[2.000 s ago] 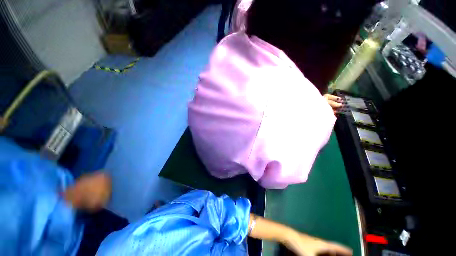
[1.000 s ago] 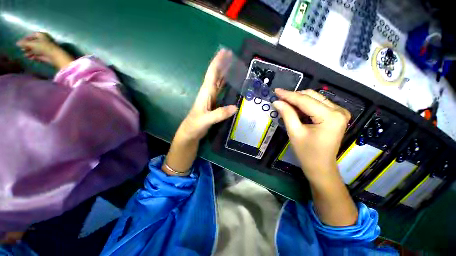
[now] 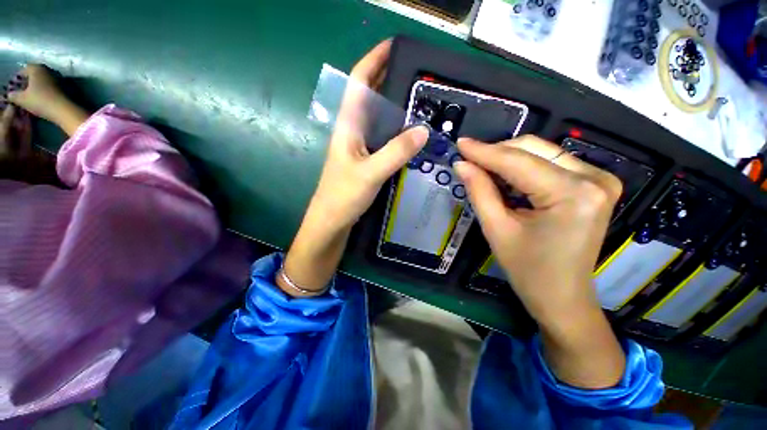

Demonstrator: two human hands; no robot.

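Note:
A clear ring sheet [image 3: 389, 110] with dark rings lies over the camera area of the leftmost open-back phone [image 3: 486, 115]. My left hand [image 3: 360, 159] holds the sheet, its thumb on the ringed part and its fingers behind the film. My right hand [image 3: 547, 210] pinches the sheet's right end between thumb and forefinger. The phone sits in the black phone tray [image 3: 404, 63], with its pale battery [image 3: 423, 214] below the rings. The phone's black camera modules [image 3: 439, 113] show just above the sheet. The fingertips partly hide the rings.
More phones with batteries [image 3: 637, 270] sit in the tray to the right. Behind it, white paper [image 3: 589, 84] holds spare ring sheets [image 3: 635, 38] and a round liner [image 3: 691, 71] with loose rings. A co-worker's pink sleeve [image 3: 139, 172] and hand are at the left on the green mat [image 3: 227, 92].
The view has swung from the co-worker to the tray. Since one second ago, my left thumb has moved from beside the phone onto the sheet. My right hand still pinches the sheet.

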